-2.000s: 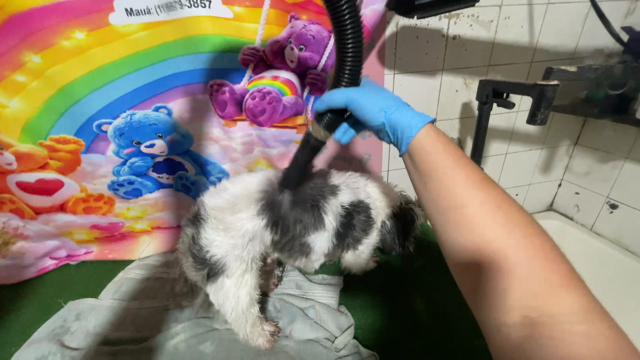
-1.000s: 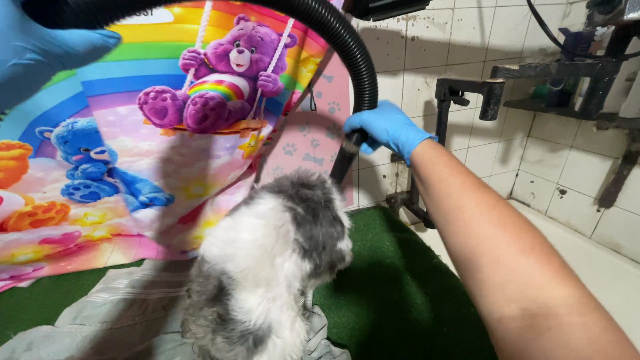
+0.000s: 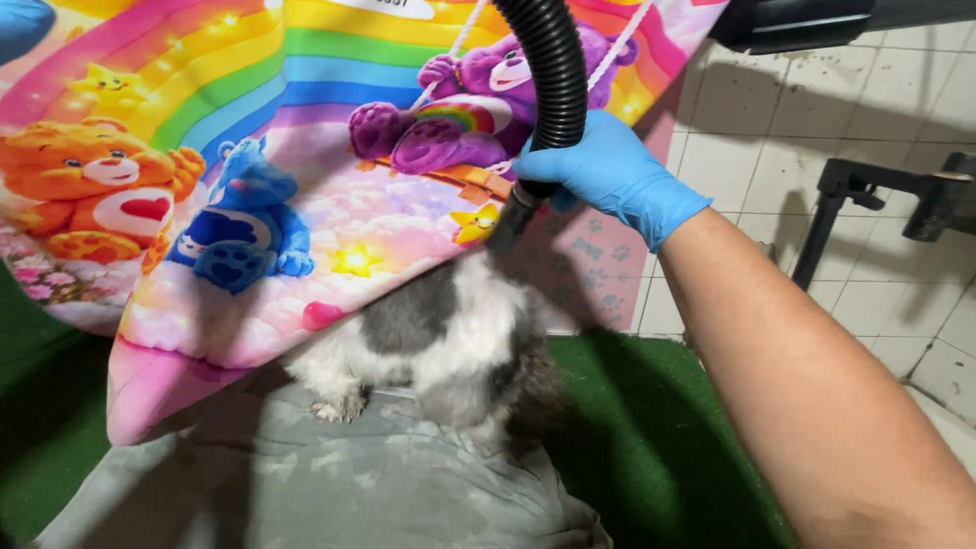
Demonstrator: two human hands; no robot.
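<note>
My right hand, in a blue glove, grips the lower end of a black corrugated hose. The hose's dark nozzle points down at a small white and grey dog, close to its coat. The dog stands on a grey-green cloth; its upper left part is hidden behind the hanging edge of a printed fabric banner with bears and a rainbow. Only a blurred bit of my left hand, gloved in blue, shows at the top left corner; its fingers are out of sight.
Green turf-like matting lies around the cloth. A pink paw-print panel stands behind the dog, beside a white tiled wall. A black metal arm is at the right, and a black fixture at the top right.
The banner's lower edge has swung out over the dog. The dog has turned since a second ago. My left hand has moved to the edge of view; my right hand still holds the hose.
</note>
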